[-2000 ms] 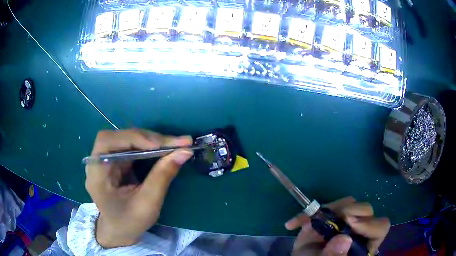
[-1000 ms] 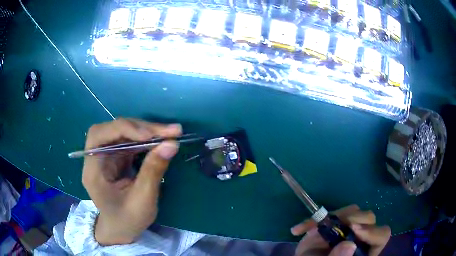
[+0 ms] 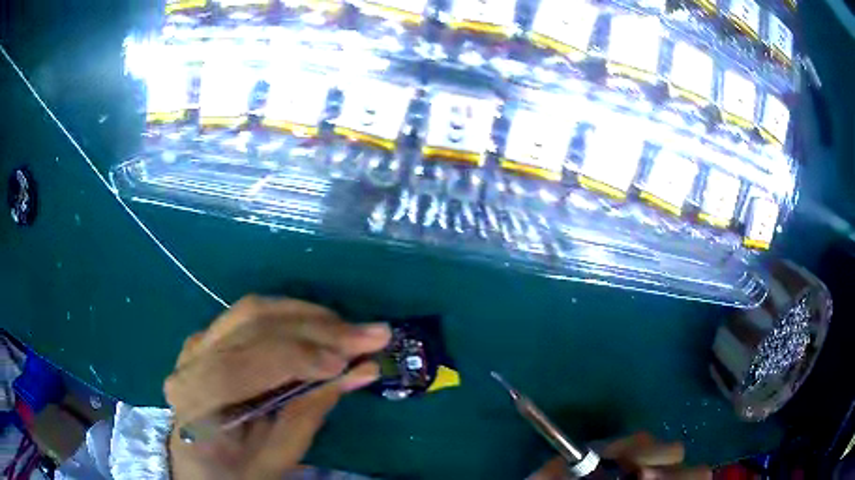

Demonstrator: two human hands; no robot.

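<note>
A round black circuit board (image 3: 407,361) with silver and white parts lies on a black block with a yellow corner (image 3: 446,378). My left hand (image 3: 272,375) holds thin grey tweezers (image 3: 272,398); its thumb and forefinger are at the board's left edge. The tweezer tips are hidden by the fingers and the board. My right hand (image 3: 647,457), cut off by the bottom edge, holds a soldering iron (image 3: 546,424). The iron's tip points up-left and is right of the board, not touching it. A solder wire (image 3: 155,240) runs from the upper left to behind my left hand.
A large glaring clear tray (image 3: 309,202) with rows of white squares with yellow edges spans the top. A round tub of silver shavings (image 3: 783,347) stands at the right. Another round black board (image 3: 22,196) lies at the far left on the green mat (image 3: 525,319).
The view has shifted, so the tray and board appear lower. My left fingers have moved back from the left onto the board's edge. My right hand still holds the iron beside the board.
</note>
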